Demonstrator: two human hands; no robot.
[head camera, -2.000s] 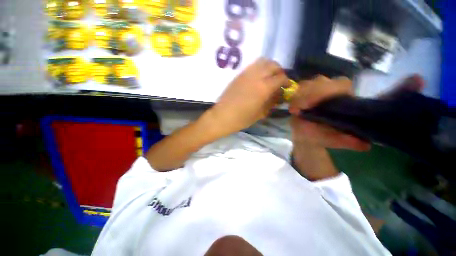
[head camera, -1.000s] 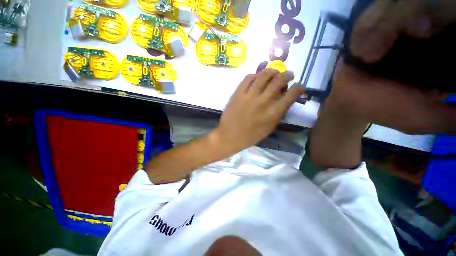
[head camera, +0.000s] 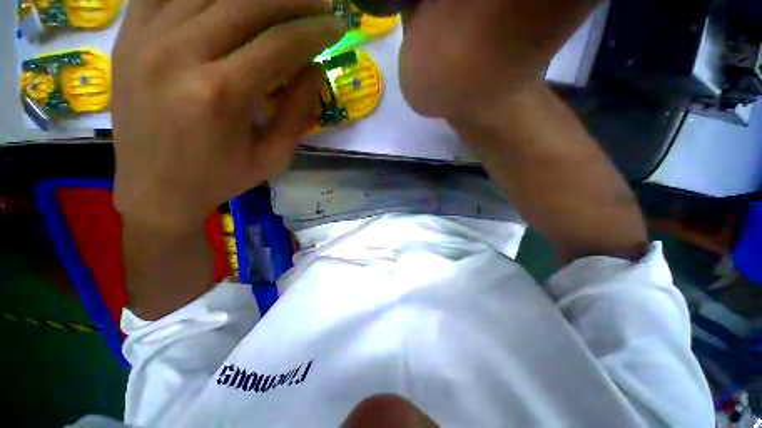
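Observation:
My left hand (head camera: 221, 104) reaches in from the left, large and near the camera. Its thumb and fingers are closed on the left side of a yellow unit with a green board (head camera: 359, 88), and hide part of it. A bright green-white light falls on the board. My right hand (head camera: 468, 54) is above and right of the unit, cut off by the top edge. It is closed on a dark body, the electric screwdriver (head camera: 380, 5), of which only a sliver shows. The bit is not clearly visible.
More assembled units (head camera: 86, 81) lie on the white bench (head camera: 418, 134) at the left. A blue-rimmed red parts bin (head camera: 75, 251) is below the bench. A black and silver machine (head camera: 652, 79) stands at the right. A blue bin (head camera: 749, 251) is at the far right.
My left hand has moved left and up in the picture, onto a unit. My right hand has moved left with the dark tool, over that unit. A green-white light now shows.

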